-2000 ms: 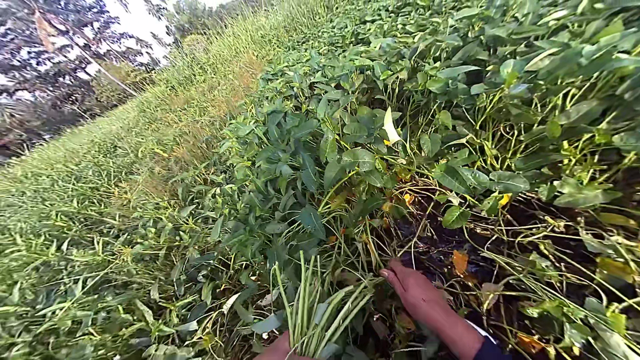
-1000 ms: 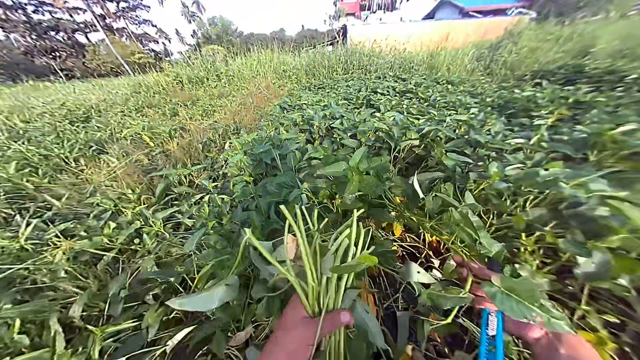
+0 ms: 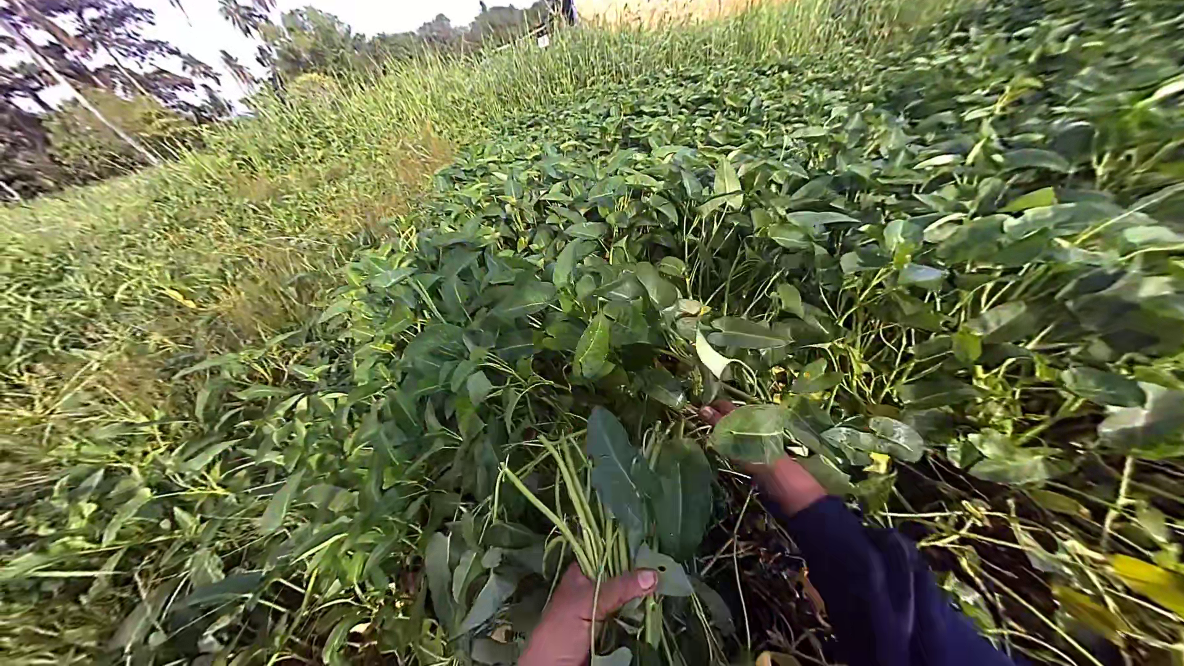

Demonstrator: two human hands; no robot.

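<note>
A bundle of cut green leafy stems (image 3: 578,509) stands in my left hand (image 3: 583,606), whose thumb is folded across it at the bottom centre. Broad green leaves hang about the bundle's right side. My right hand (image 3: 772,472) reaches into the plants to the right of and beyond the bundle, its sleeve dark blue. A broad leaf covers most of its fingers, so whether it grips a stem cannot be seen. No blade shows in the view of now.
Dense broad-leaved plants (image 3: 573,268) spread ahead and to the right. Taller grass (image 3: 305,194) covers the left side. Dark ground with tangled vines (image 3: 768,592) lies under my right forearm. Trees (image 3: 120,120) rise at the far left.
My right hand has moved from the lower right in among the plants near the bundle. The blue-handled tool seen beside it one second ago is out of sight. The view has tilted down.
</note>
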